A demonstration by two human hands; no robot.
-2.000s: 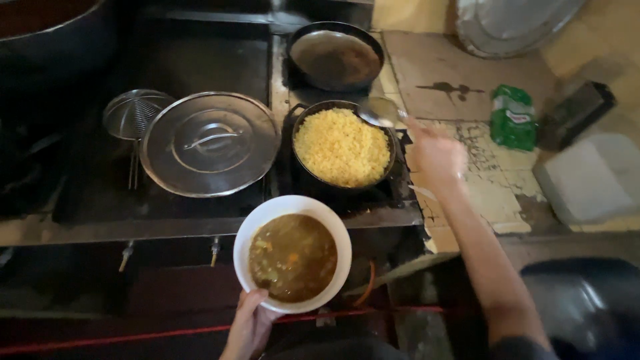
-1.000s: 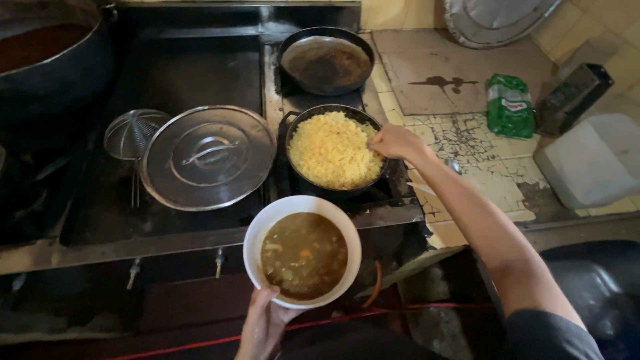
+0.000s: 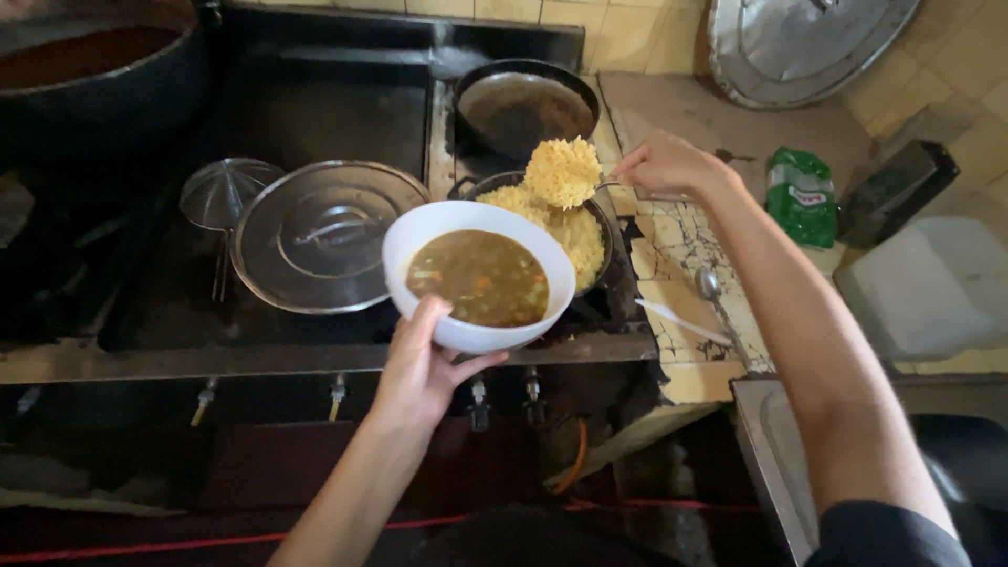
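My left hand [image 3: 429,362] holds a white bowl [image 3: 480,339] of brown soup with vegetable pieces, thumb on the rim and fingers underneath. The bowl is slightly tilted and overlaps the near left part of a black pan [image 3: 605,272] of yellow rice [image 3: 579,240] in the view. In my right hand [image 3: 669,165] is the handle of a metal spoon [image 3: 608,185], heaped with rice above the pan. The spoon's bowl is hidden under the rice. A round metal lid [image 3: 331,236] lies on the griddle left of the white bowl.
Behind the rice stands a dark frying pan [image 3: 528,114]. A wire strainer [image 3: 228,193] lies beside the lid; a large pot [image 3: 102,102] stands far left. On the right are a second spoon [image 3: 709,285], a white plastic utensil [image 3: 681,321], a green packet [image 3: 802,197], a box grater [image 3: 898,193] and a whitish container [image 3: 921,283].
My right hand has lifted a heap of rice on the spoon out of the pan. The bowl in my left hand has moved up toward the pan.
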